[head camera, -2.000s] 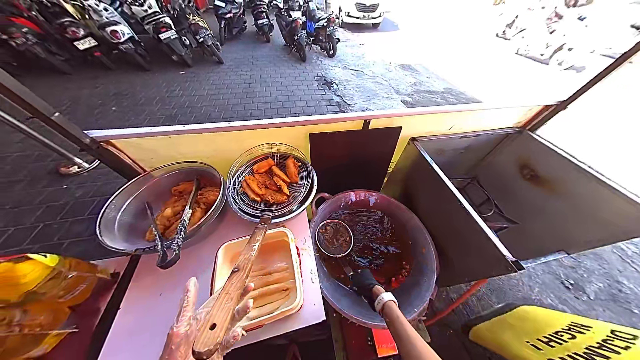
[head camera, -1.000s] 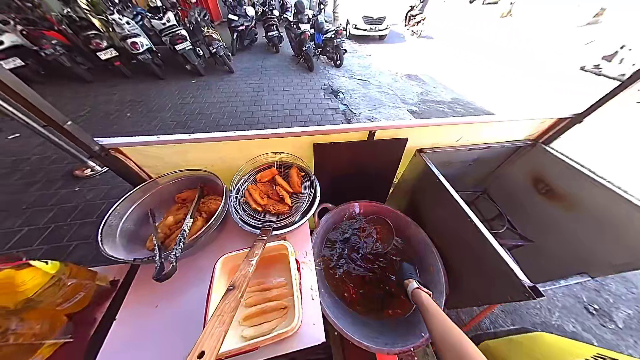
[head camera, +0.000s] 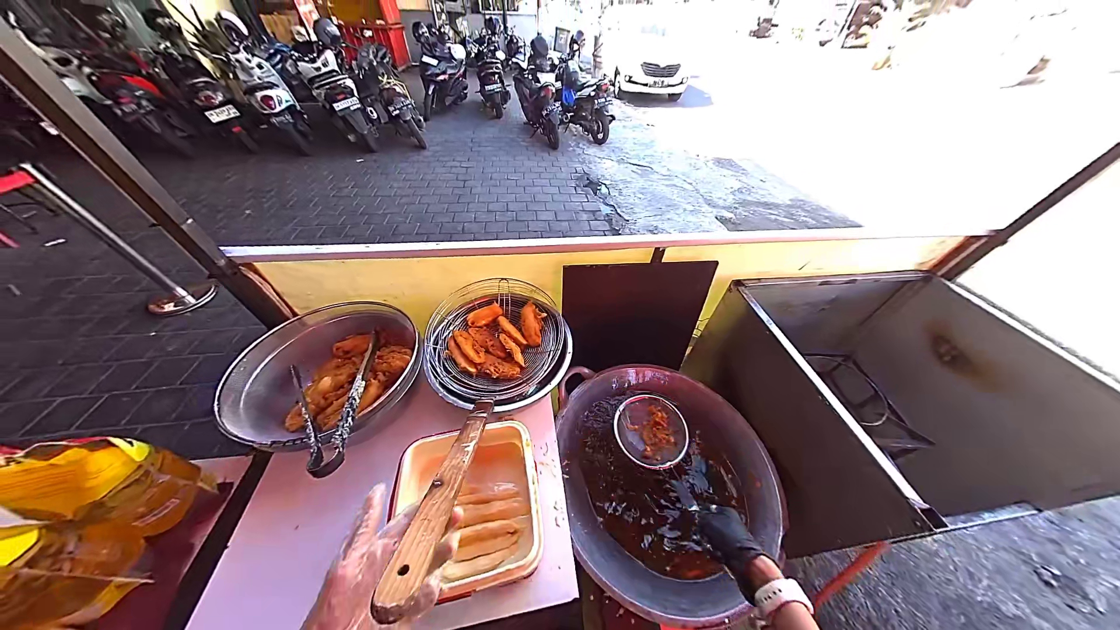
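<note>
My right hand (head camera: 731, 535), in a black glove, holds a small round mesh skimmer (head camera: 651, 430) with orange fried bits in it, over the dark oil in a large wok (head camera: 766, 464). My left hand (head camera: 385, 556), in a clear plastic glove, is by the wooden handle (head camera: 435, 516) of a wire strainer; whether it grips is unclear. That strainer (head camera: 442, 328) holds fried pieces (head camera: 499, 367) and rests on a round pan. Beneath the handle, a rectangular tub (head camera: 531, 437) contains pale, long pieces in batter (head camera: 490, 510).
A metal bowl (head camera: 241, 394) with fried food and tongs (head camera: 348, 411) stands at left. Yellow plastic packs (head camera: 79, 499) lie at far left. Right of the wok is a deep metal enclosure (head camera: 814, 385); behind the wok stands a dark panel (head camera: 639, 306).
One second ago the skimmer was down in the oil; now it shows fried bits. My left hand, out of view then, is back near the wooden handle. The camera view has shifted.
</note>
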